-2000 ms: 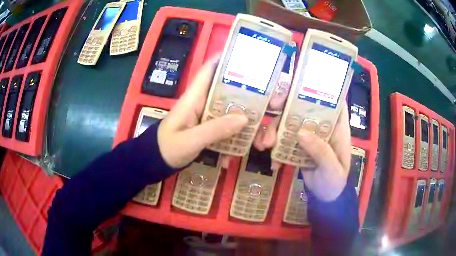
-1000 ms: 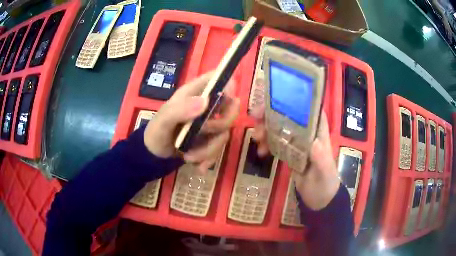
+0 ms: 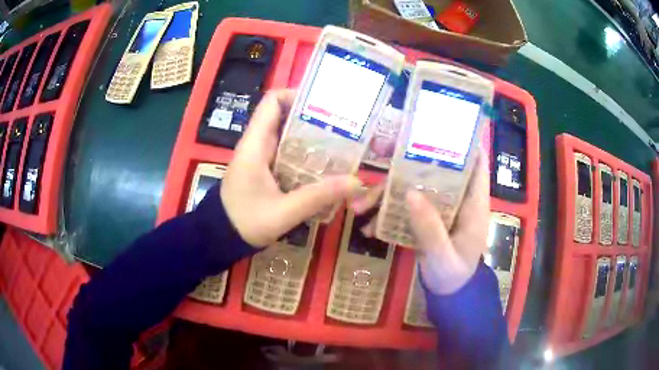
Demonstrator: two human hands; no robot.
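Observation:
My left hand (image 3: pixel 271 181) holds a gold keypad phone (image 3: pixel 339 94), face up, its thumb over the lower keys. My right hand (image 3: pixel 451 231) holds a second gold keypad phone (image 3: pixel 442 130), its thumb on the keypad. Both screens are lit white with blue bands and a red strip low down. A small teal patch shows at each screen's upper right. Both phones are above the central red tray (image 3: pixel 274 325). The tray's lower row holds gold phones face up, partly hidden by my hands. Phones lie back-up at its upper left (image 3: pixel 237 94) and upper right (image 3: pixel 509 148).
Two gold phones (image 3: pixel 173 54) lie on the green bench (image 3: pixel 119 188) at upper left. Red trays of phones stand at left (image 3: pixel 61 144) and right (image 3: pixel 567 238). An open cardboard box (image 3: pixel 491 43) with small packets is beyond the tray. A red grid tray (image 3: pixel 40 289) lies low at left.
A second ago both phones were tilted, the left one edge-on and the right one with a blue screen. Now both face me with white screens, as they did two seconds ago.

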